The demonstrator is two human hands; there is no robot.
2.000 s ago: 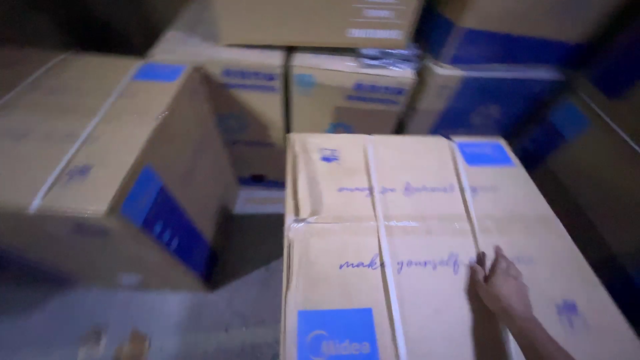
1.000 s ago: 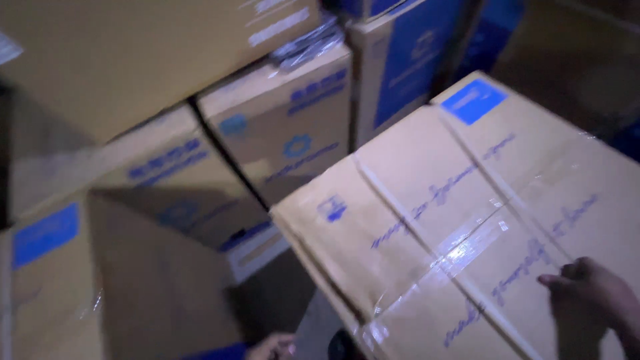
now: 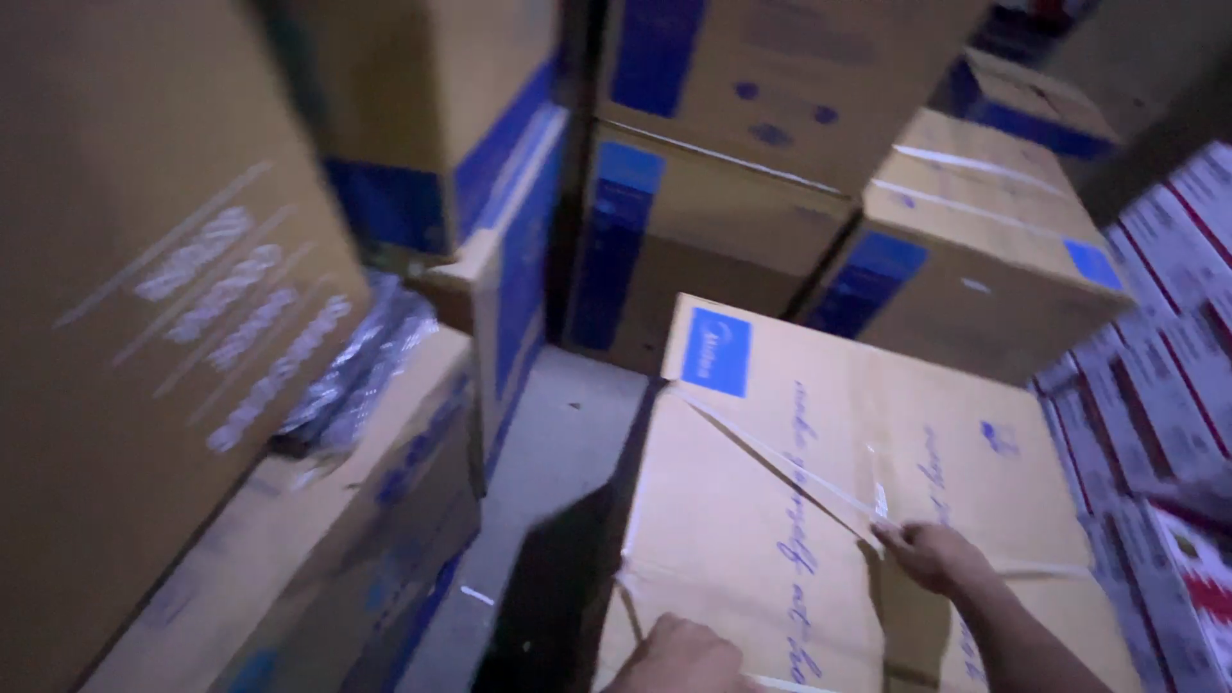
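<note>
A large cardboard carton (image 3: 837, 423) with a blue Midea label and printed script lies in front of me, bound with white plastic straps. My right hand (image 3: 934, 556) grips one strap (image 3: 770, 452) near the middle of the top face and pulls it up off the cardboard, so that it casts a shadow. At the carton's near left edge, my left hand (image 3: 685, 656) is closed around a second strap (image 3: 789, 684); the lower part of this hand is cut off by the frame.
Tall stacked cartons (image 3: 125, 318) stand close on the left, one with crumpled plastic wrap (image 3: 366, 361) beside it. More blue-marked cartons (image 3: 712, 241) are stacked ahead. White and red boxes (image 3: 1155, 366) line the right side. Grey floor (image 3: 568, 404) shows between the left stack and the carton.
The view has swung far round to the right. The strap under my right hand is now lifted off the carton. My left hand, at the bottom edge a second ago, is now on the carton's strap.
</note>
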